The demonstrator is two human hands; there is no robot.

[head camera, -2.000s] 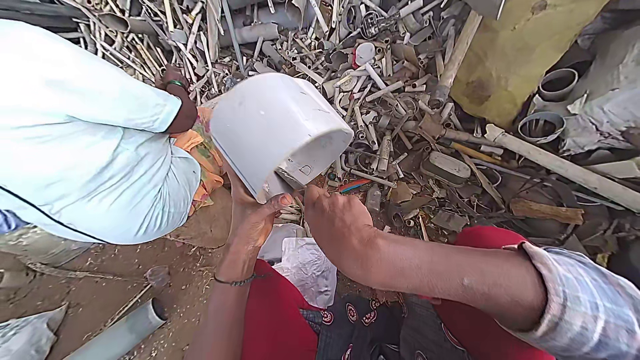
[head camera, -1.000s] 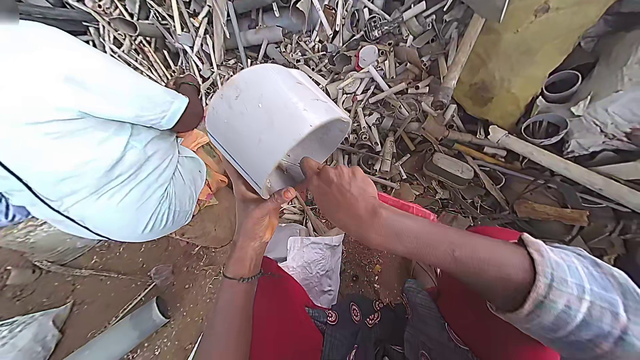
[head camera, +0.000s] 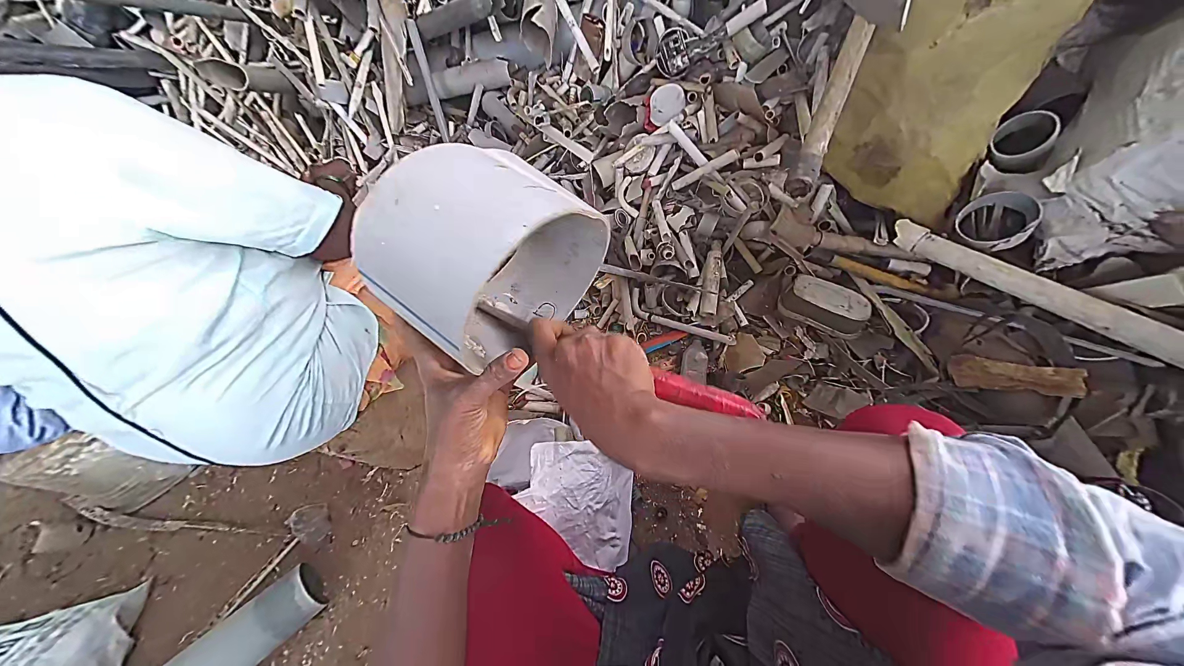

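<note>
A short, wide section of grey-white plastic pipe (head camera: 435,222) with a blue stripe is tilted in front of me, its open end toward my right. My left hand (head camera: 467,398) holds it from below at the near rim, thumb up. My right hand (head camera: 592,370) is closed around a thin tool whose flat, metal-looking blade (head camera: 504,317) reaches to the pipe's inner wall near the rim. The fist hides the tool's handle, so its exact kind cannot be told. A red object (head camera: 708,396) lies beyond my right wrist.
A person in a pale shirt (head camera: 176,277) sits close at the left. Beyond the pipe spreads a heap of scrap plastic pipes (head camera: 684,185). A long pale pipe (head camera: 1036,287) lies at the right, a grey pipe (head camera: 254,620) at the lower left, and a white plastic bag (head camera: 583,499) between my knees.
The red object beside my right forearm was hardly visible two seconds ago and shows plainly now. Both hands remain at the pipe's near rim, the right one shifted slightly.
</note>
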